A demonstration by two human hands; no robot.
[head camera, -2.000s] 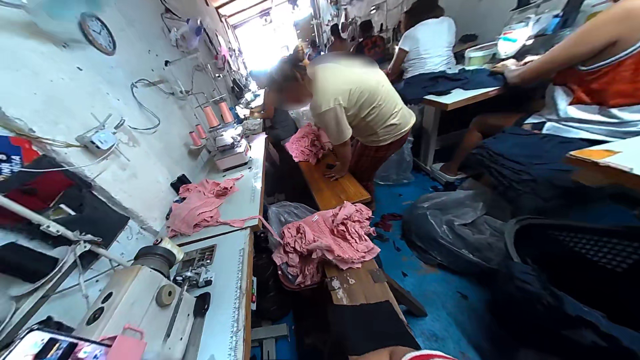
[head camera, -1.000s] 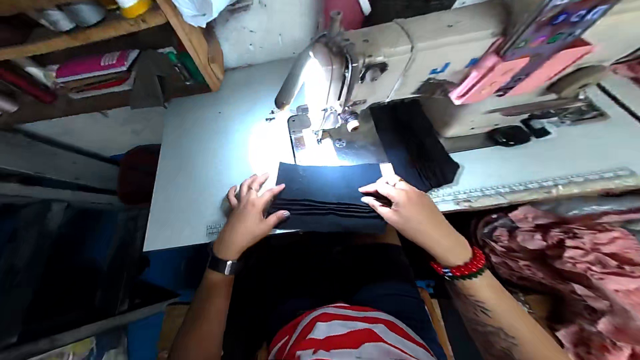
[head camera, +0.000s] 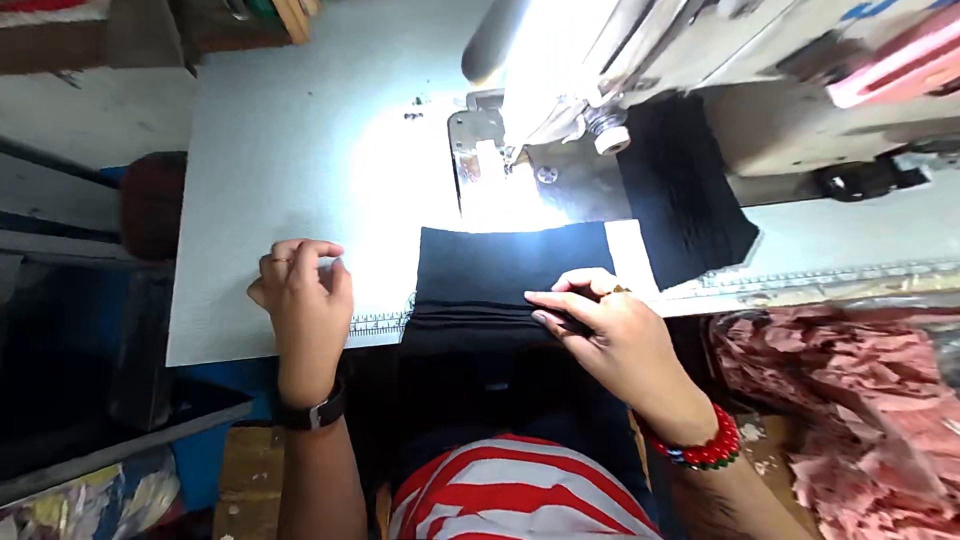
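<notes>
A dark fabric piece with several folds (head camera: pixel 495 270) lies over the table's front edge, below the needle area of a sewing machine (head camera: pixel 517 150). On its right part rests my right hand (head camera: pixel 611 322), fingers bent at the folds; whether they pinch the cloth cannot be told. My left hand (head camera: pixel 304 300) is held over the pale tabletop, left of the cloth, with curled fingers and nothing in it. A white strip (head camera: pixel 632 251) shows at the cloth's right end. Beside the machine's needle area, to the right, lies a second dark fabric piece (head camera: pixel 682 195).
A measuring tape (head camera: pixel 817 277) runs along the front edge of the table (head camera: pixel 247 195). Crumpled pink fabric (head camera: pixel 862 420) is piled at the lower right. The machine's lit head stands over the table's middle. A wooden shelf (head camera: pixel 291 19) is at the upper left.
The view has swung from the room down to the machine. Since one second ago, my left hand has left the cloth and moved left; my right hand has moved inward over the folds.
</notes>
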